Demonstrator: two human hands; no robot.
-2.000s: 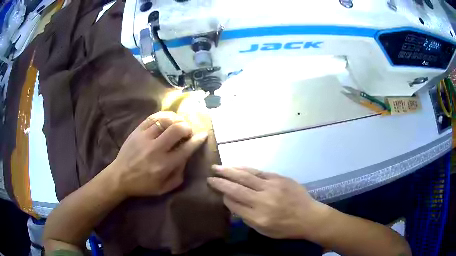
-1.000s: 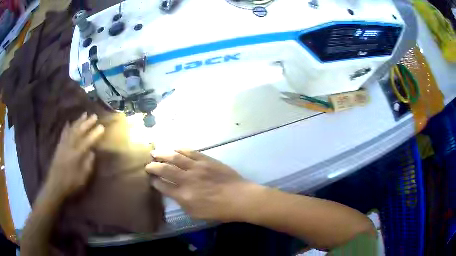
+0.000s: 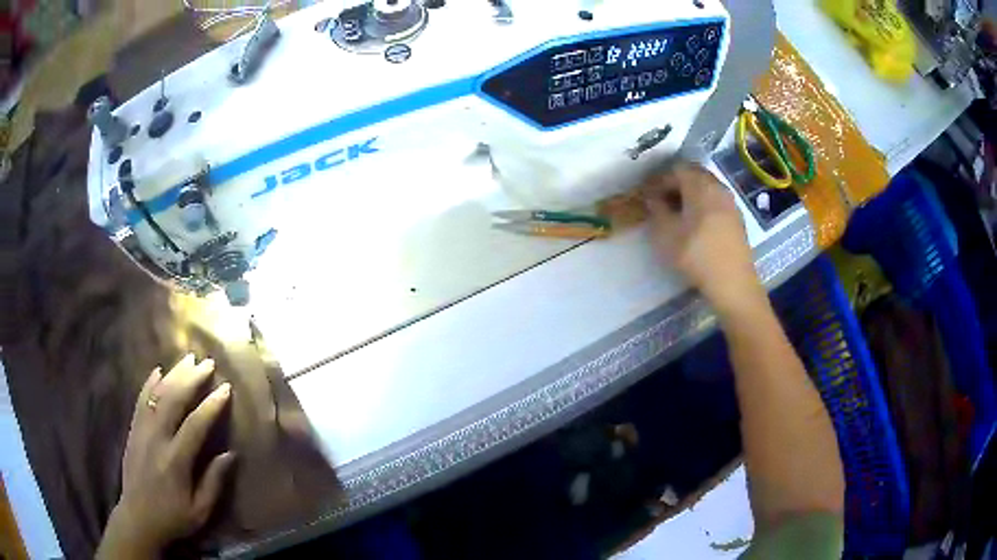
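Brown cloth (image 3: pixel 60 295) lies under and left of the lockstitch machine's head, its near part below the lit needle area. My left hand (image 3: pixel 175 454) lies on this cloth with its fingers spread, a ring on one finger. My right hand (image 3: pixel 705 235) is at the tan label (image 3: pixel 625 211), its fingertips at the label's right end. The fingertips are blurred, so I cannot tell whether they grip it. Thread snips (image 3: pixel 552 224) with green and orange handles lie just left of the label. The presser foot and needle are lost in glare.
The white JACK machine (image 3: pixel 361 120) spans the back, its control panel (image 3: pixel 612 71) lit. Yellow and green rings (image 3: pixel 776 148) lie right of my right hand, beside orange tape (image 3: pixel 836 131). A measuring tape (image 3: pixel 525 410) runs along the front edge. A blue basket (image 3: pixel 847 383) is below.
The view has shifted to the right. My right hand has left the cloth's edge and moved right to the label. My left hand stays on the cloth.
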